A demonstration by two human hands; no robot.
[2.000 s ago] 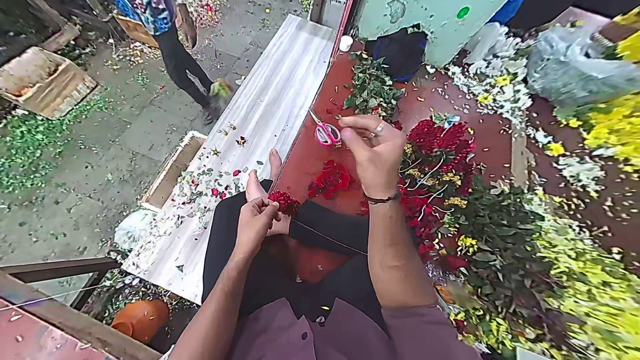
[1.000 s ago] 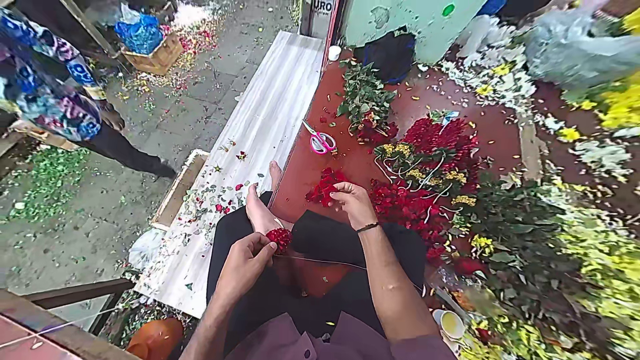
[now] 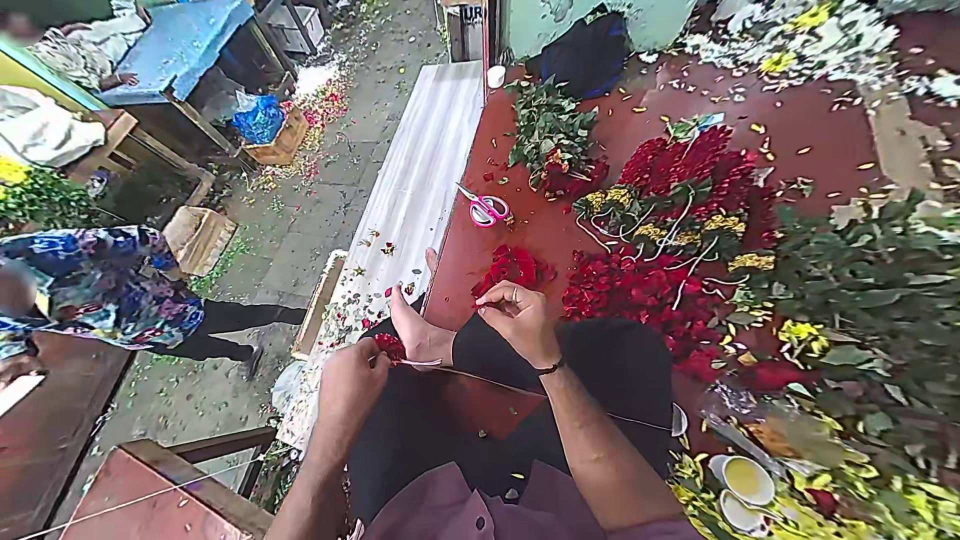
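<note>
My left hand [image 3: 354,382] pinches a small bunch of red petals [image 3: 389,347] on a white string [image 3: 487,380], which runs right across my lap. My right hand [image 3: 521,315] is raised over my knee, thumb and fingertips together on a small red petal. Just beyond it lies a pile of loose red petals [image 3: 517,270] on the red surface [image 3: 465,262]. Pink-handled scissors [image 3: 486,206] lie beyond that pile, blades partly apart. Strung red garlands [image 3: 682,169] with yellow bands and loose white strings lie to the right, beside more red petals [image 3: 637,289].
Leafy rose stems [image 3: 551,124] lie at the far edge, more greenery [image 3: 870,285] at the right. A cup of yellowish liquid [image 3: 746,480] stands lower right. A white board [image 3: 420,157] runs along the left. A person in a floral shirt [image 3: 105,289] stands in the walkway.
My right hand has come down from its raised place near the scissors to near the petal pile. The other person has moved along the walkway. The view has shifted.
</note>
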